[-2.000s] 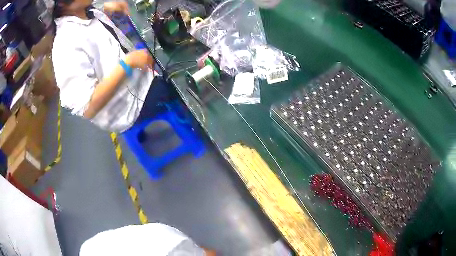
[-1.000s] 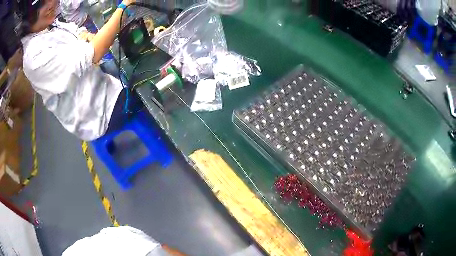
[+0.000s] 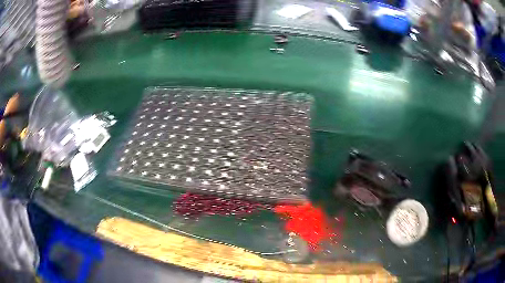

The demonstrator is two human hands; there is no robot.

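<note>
Neither of my hands is in the picture. The frame is motion-blurred. A clear blister tray [image 3: 216,141] with rows of silvery parts lies on the green bench mat. Small dark-red components [image 3: 213,205] lie along its front edge. A bright red pile of lead wires [image 3: 308,222] lies to their right. A tan edge strip [image 3: 183,248] runs along the front of the bench. Thin solder wire [image 3: 145,216] runs from the left, and its end lies near a round grey disc [image 3: 295,250] below the red pile.
A white bowl of small parts [image 3: 407,222] sits at right beside a black fixture [image 3: 370,179]. A dark soldering station [image 3: 470,190] stands far right. Plastic bags [image 3: 84,138] lie left, under a white ribbed hose [image 3: 52,41]. A blue stool [image 3: 69,255] is lower left.
The view has swung to the right and levelled. The tray now shows further left. The bowl, black fixture and soldering station have come into view, and the person at left is mostly out of it.
</note>
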